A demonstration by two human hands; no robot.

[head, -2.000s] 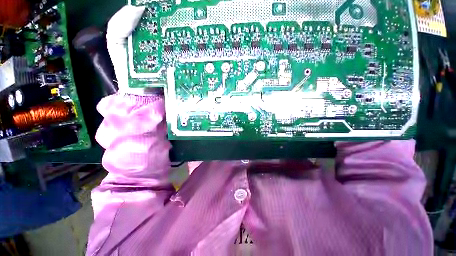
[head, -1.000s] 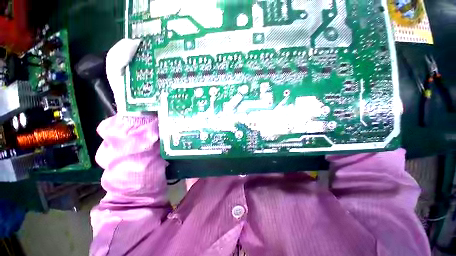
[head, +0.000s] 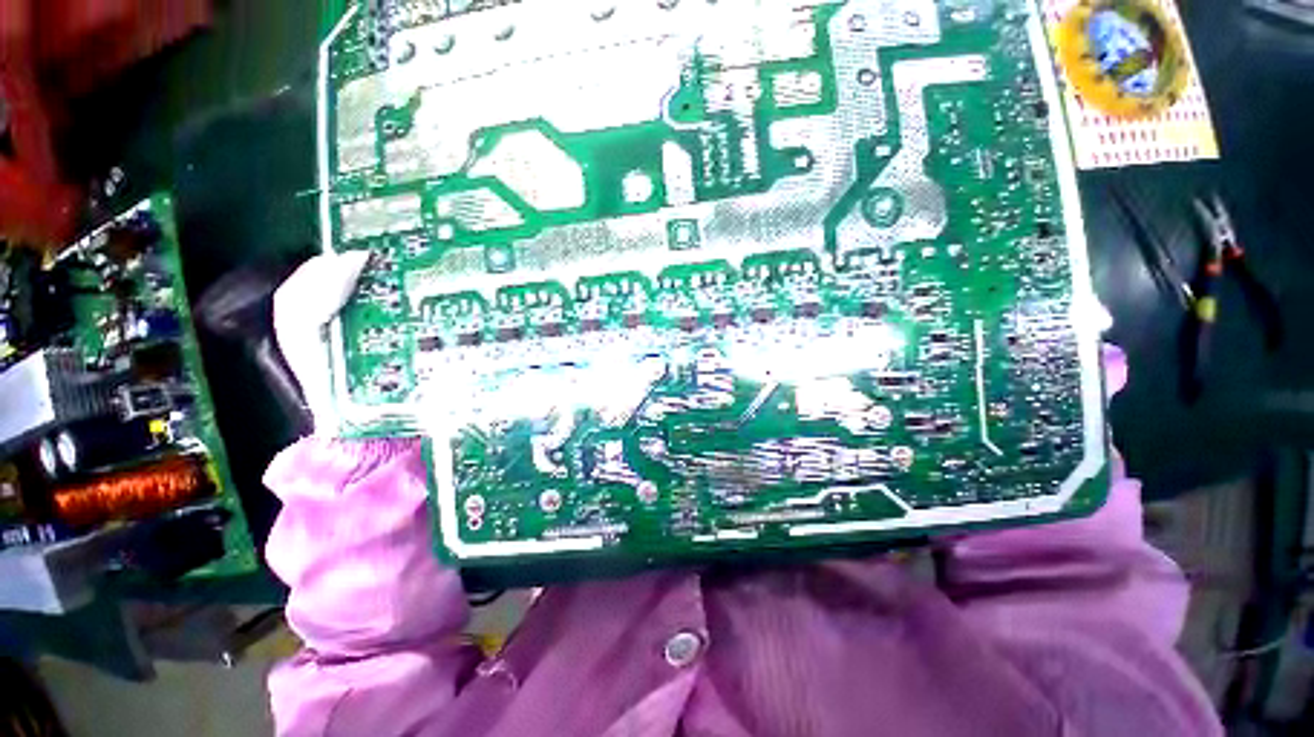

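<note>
A large green circuit board (head: 634,231) is held up in front of me, its flat solder side with silver areas facing me and bright glare across its lower middle. My left hand (head: 314,334), in a white glove, grips the board's left edge, with the thumb over the edge and the other fingers hidden behind it. My right hand (head: 1102,320) is almost wholly hidden behind the board's right edge; only a small bit of white glove shows there, above the pink sleeve.
A neighbouring board (head: 130,418) lies component side up at left. A blurred black scanner (head: 257,324) lies beside my left hand. Red pads (head: 72,72) are at upper left. Cutters (head: 1222,288), tweezers (head: 1157,252) and a dotted card with a yellow ring (head: 1131,87) lie at right.
The board and both hands have moved lower and a little left in view, and more of the board's far part shows. The things on the bench also sit lower in view.
</note>
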